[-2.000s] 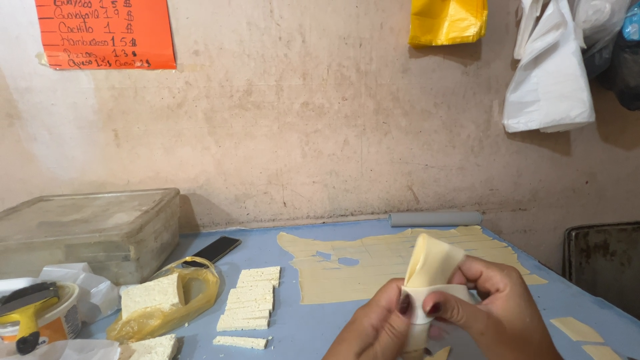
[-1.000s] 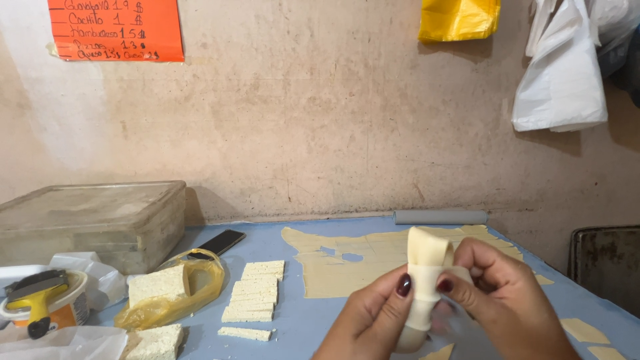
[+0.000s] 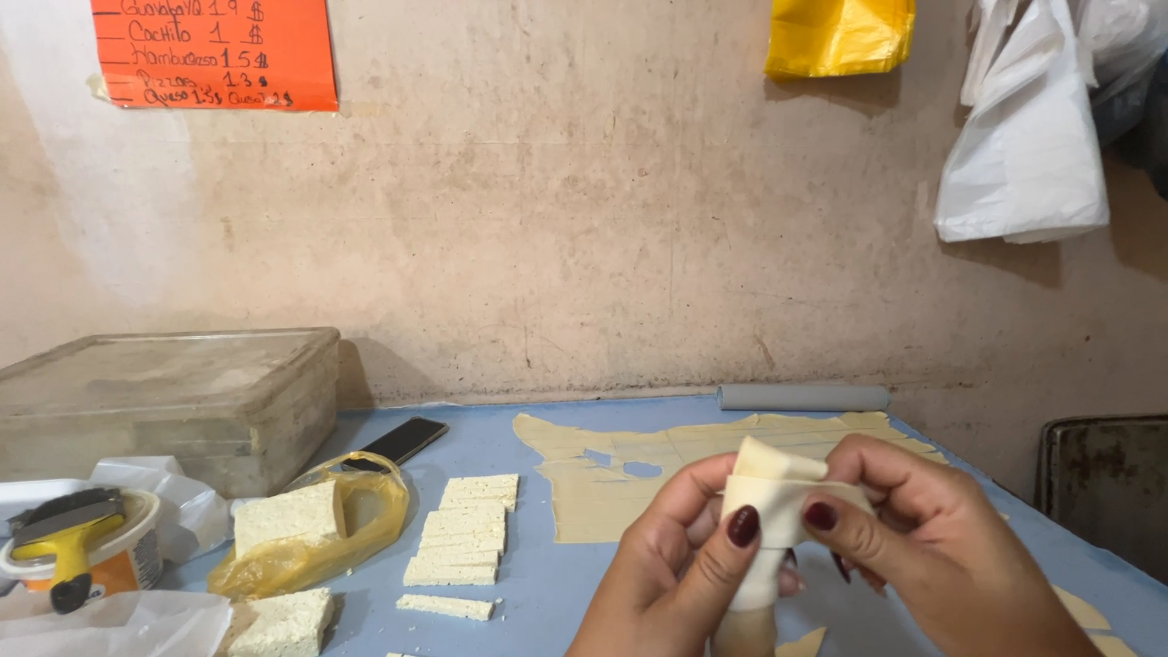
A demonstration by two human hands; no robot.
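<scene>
A strip of pale dough (image 3: 776, 511) is wrapped in overlapping bands around a piece held upright at the lower right. My left hand (image 3: 680, 557) grips the wrapped piece from the left, thumb in front. My right hand (image 3: 922, 538) pinches the strip's upper band from the right. What lies inside the wrap is hidden. Behind the hands a thin sheet of rolled dough (image 3: 593, 493), cut into strips and with holes in it, lies on the blue table. Left of the sheet are several cut sticks of white cheese (image 3: 461, 538) in a column, with one stick (image 3: 445, 606) apart.
At left stand a lidded plastic box (image 3: 173, 392), a tub (image 3: 146, 538) with a yellow-handled tool (image 3: 68, 547) on it, and a cheese block (image 3: 287, 520) in a yellow bag (image 3: 374, 520). Another block (image 3: 283, 625) lies in front. A phone (image 3: 401, 441) and a grey roller (image 3: 803, 397) lie farther back.
The dough's top was a tall loop one second ago; now it is lower and folded, with a band across it. Both hands have stayed on the piece.
</scene>
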